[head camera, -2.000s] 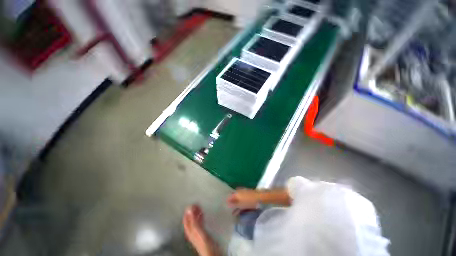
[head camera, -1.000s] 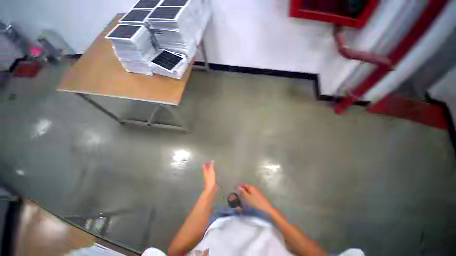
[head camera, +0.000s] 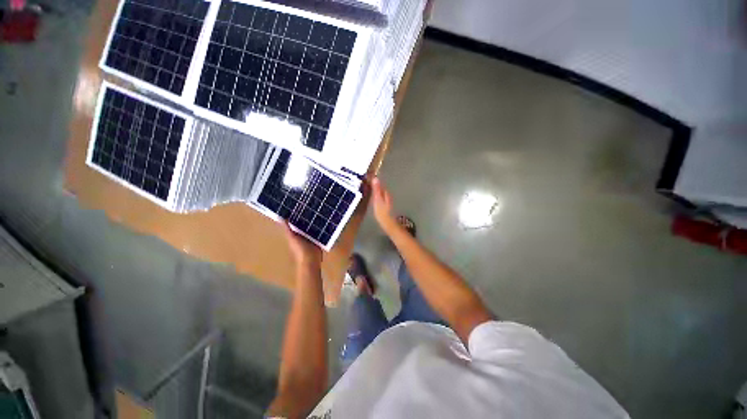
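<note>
A small dark solar panel with thin white grid lines lies tilted on the near right part of the brown table, beside taller stacks of panels. My left hand is at its near edge, with the fingertips partly hidden at the edge. My right hand is upright beside its right corner, fingers close together; whether it presses on the panel cannot be told. Lamp glare covers part of the panel's face.
A tall panel stack stands behind the small panel, another stack to its left. The brown board table ends just right of the panel. Grey floor, a white wall with a dark skirting, and a pale cabinet at lower left.
I have turned from the green bench and come up to the brown table. My hands, empty over the floor a second ago, have moved up to the small panel.
</note>
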